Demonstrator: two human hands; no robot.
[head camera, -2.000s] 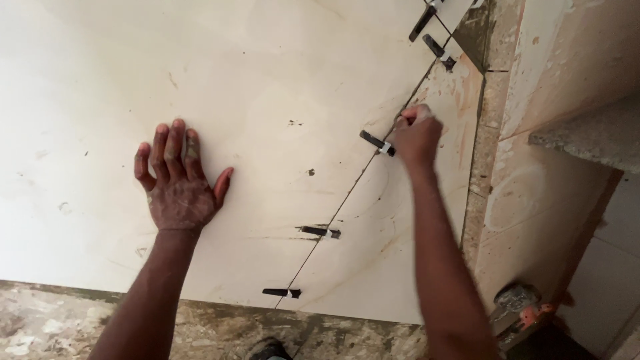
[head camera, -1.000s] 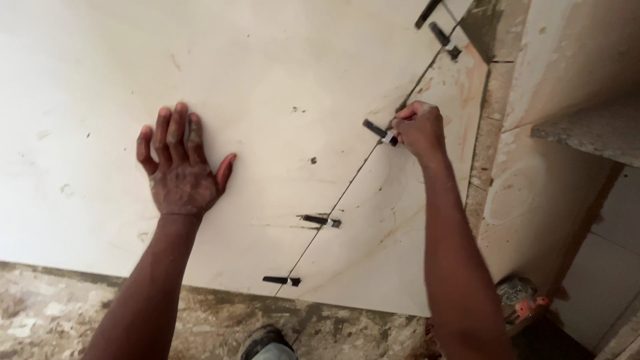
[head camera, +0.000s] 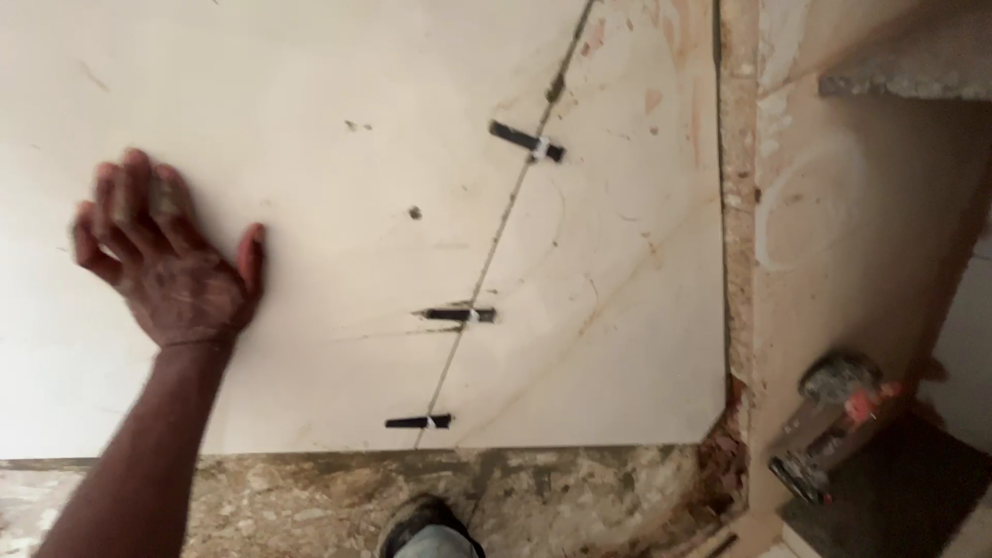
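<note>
My left hand (head camera: 182, 279) rests palm down, fingers spread, on a large off-white floor tile (head camera: 294, 387) at the left. A thin joint runs diagonally between this tile and a second one (head camera: 620, 372). Three black wedges in white clips straddle the joint: an upper wedge (head camera: 515, 138), a middle wedge (head camera: 449, 315) and a lower wedge (head camera: 411, 422) close to the tiles' front edge. Dirt smears mark the surface around the middle wedge. My right hand is out of view.
A shoe (head camera: 426, 527) stands on the rough mottled floor (head camera: 294, 496) below the tile edge. At the right lies a dusty tool with an orange-red part (head camera: 860, 407), near a wall base. A rough-edged slab (head camera: 899, 85) juts in at the upper right.
My right hand, earlier at the wedge on the upper part of the joint, has left the view. My left hand stays flat on the tile. The view has shifted, and the topmost wedges are out of frame.
</note>
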